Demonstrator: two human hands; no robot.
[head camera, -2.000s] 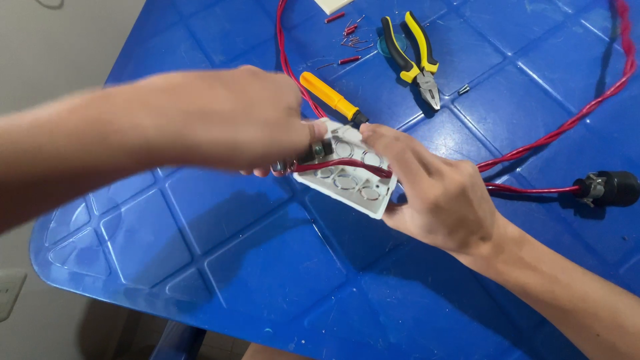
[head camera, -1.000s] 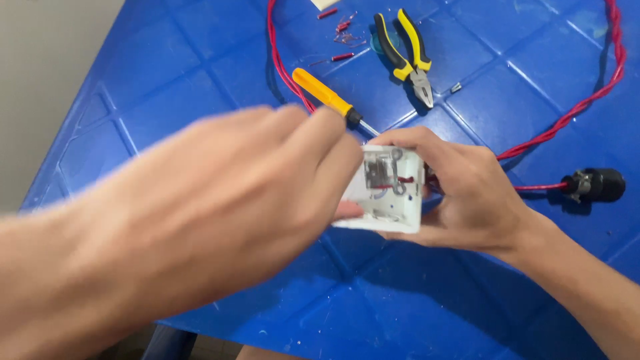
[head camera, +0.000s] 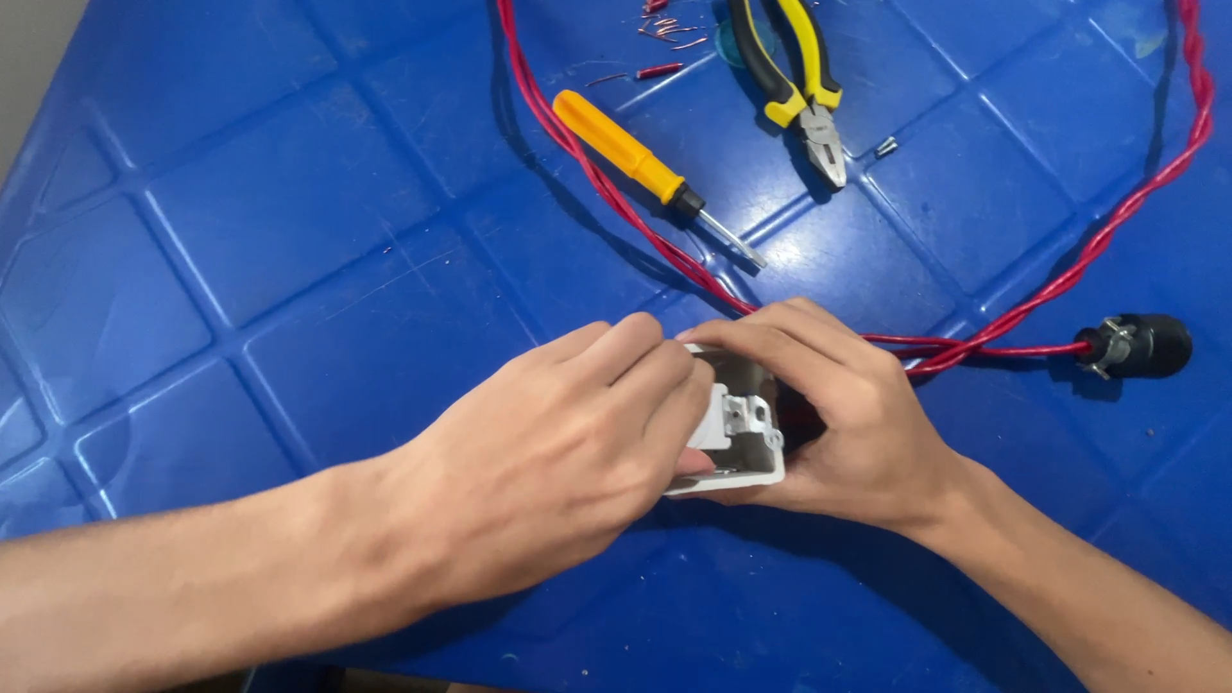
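My right hand (head camera: 847, 414) grips a white plastic electrical box (head camera: 778, 470) from its right side, with the open face turned up. Inside sits a white outlet or switch insert (head camera: 715, 420) with a metal mounting tab. Over the left part of the box lies my left hand (head camera: 587, 433), its fingertips at the insert and the box wall; they are mostly hidden, so I cannot tell whether they pinch the insert. Twisted red wire (head camera: 664, 245) runs behind the right hand. A black socket or plug (head camera: 1141, 346) is on the red wire at the right.
Beyond the hands, a yellow-handled screwdriver (head camera: 626, 149) lies on the blue plastic table (head camera: 289, 404). Farther back are yellow and black combination pliers (head camera: 818, 125), a small screw (head camera: 886, 147) and red wire scraps (head camera: 659, 71).
The box has turned from showing its back with round knockouts to showing its open face. My left hand has moved over the opening, and the white insert now shows inside.
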